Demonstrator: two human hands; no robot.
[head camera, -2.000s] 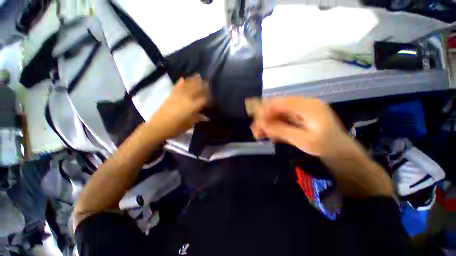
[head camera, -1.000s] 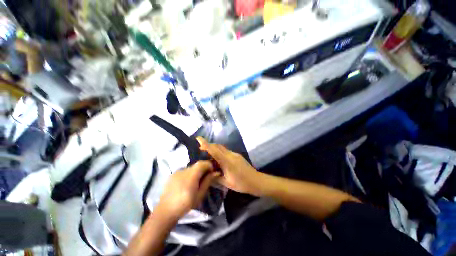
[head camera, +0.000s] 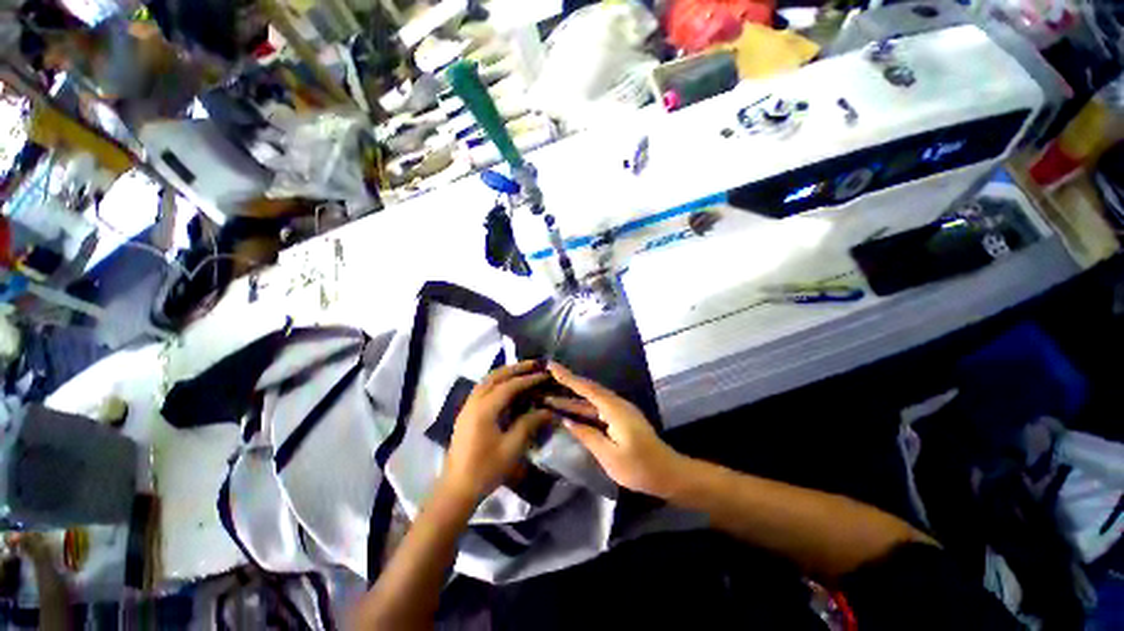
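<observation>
A black garment panel (head camera: 618, 355) lies under the presser foot and needle area (head camera: 592, 291) of a white sewing machine (head camera: 789, 160). My left hand (head camera: 496, 425) and my right hand (head camera: 616, 431) meet at the black cloth just in front of the foot, and their fingertips pinch it. The exact edge between the fingers is hidden. Pale grey garment panels (head camera: 327, 450) with black strips spread to the left of my left hand and hang over the front edge.
Thread snips (head camera: 814, 293) and a flat black smartphone-like thing (head camera: 931, 255) lie right of the needle. A green upright (head camera: 484, 113) stands behind the foot. A grey box (head camera: 72, 466) is at far left. White and black pieces (head camera: 1091, 475) are at lower right.
The view has shifted, showing more of the machine. My hands remain together at the cloth. The black-edged pale panel beside the foot now lies spread open, where a narrow black strip stuck out before.
</observation>
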